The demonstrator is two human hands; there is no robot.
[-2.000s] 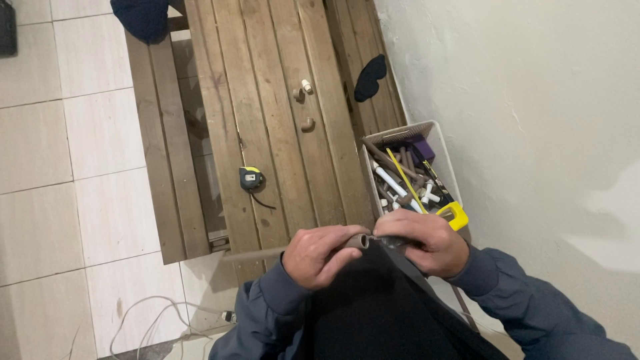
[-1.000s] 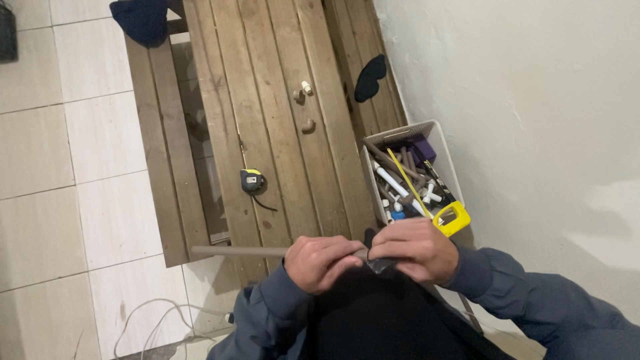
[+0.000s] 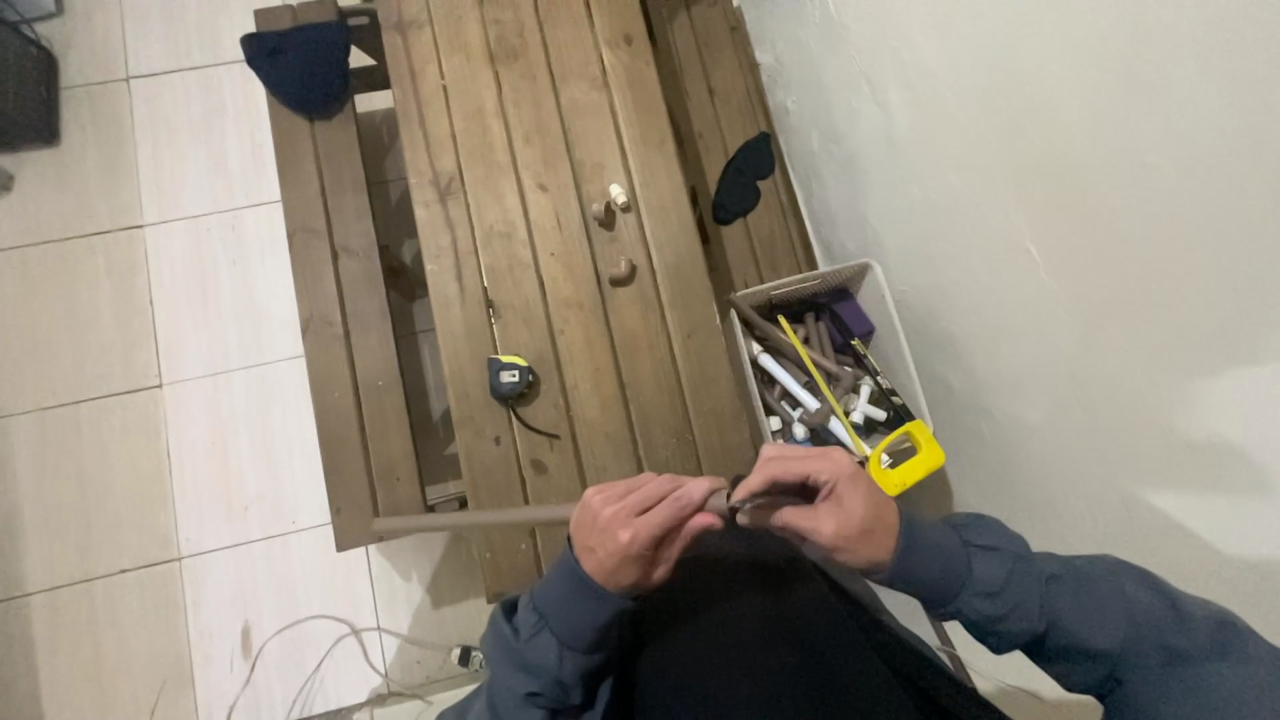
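My left hand (image 3: 645, 530) is closed around a brown plastic pipe (image 3: 480, 518), whose long end sticks out to the left over the table edge. At the pipe's right end, just past my left fingertips, my right hand (image 3: 825, 505) pinches a small dark object, mostly hidden by the fingers; its kind I cannot tell. Farther up on the wooden slatted table (image 3: 580, 400) lie a tape measure (image 3: 512, 379), a brown elbow fitting (image 3: 621, 271), another small brown fitting (image 3: 601, 212) and a white fitting (image 3: 618, 195).
A white plastic basket (image 3: 885, 290) of pipes and fittings stands right of the table, a yellow-handled saw (image 3: 908, 458) across it. A dark eye mask (image 3: 744, 178) lies on the far bench and a dark knit cap (image 3: 300, 68) on the left bench. A cable (image 3: 335, 622) trails on the tiled floor.
The pipe has shifted between the views, its left end now showing clearly past the table edge. Both hands stay together at its right end, with the right fingers in a changed grip.
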